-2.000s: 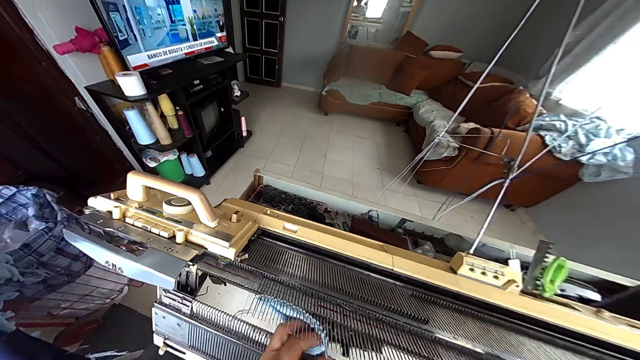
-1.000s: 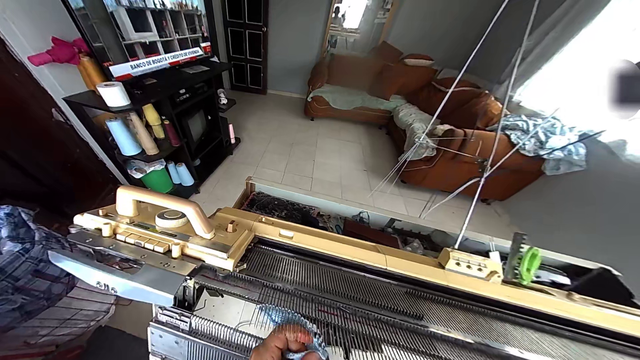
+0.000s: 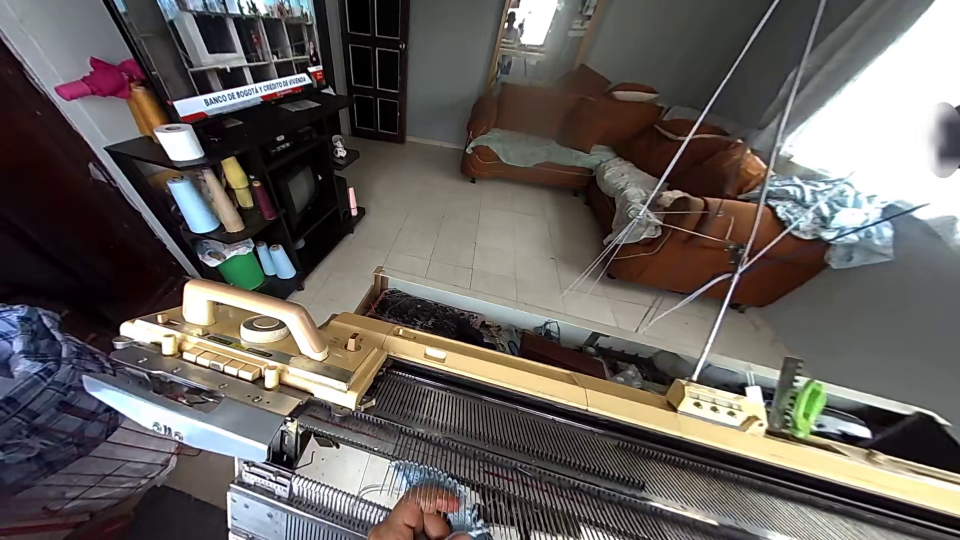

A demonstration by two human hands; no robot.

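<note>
One hand shows, at the bottom centre, and looks like my right hand [image 3: 421, 516]. Its bent fingers touch a piece of light blue knitted fabric [image 3: 431, 475] between the needle beds of a knitting machine [image 3: 510, 431]; whether they grip it is hard to tell. The machine's beige carriage [image 3: 247, 337], with its curved handle, rests at the left end of the bed. A silver ribber carriage part [image 3: 195, 409] sits in front of it. My left hand is not in view.
White yarn strands rise from a beige yarn holder [image 3: 716, 405] at the right, beside a green clip [image 3: 808, 409]. Behind the bed lies an open tray [image 3: 442, 289] of odds and ends. Yarn cones [image 3: 193, 204] stand on a black shelf. Checked cloth [image 3: 45, 397] hangs at left.
The hand stays at the blue fabric, with its fingers slightly differently bent. The carriage remains at the left end.
</note>
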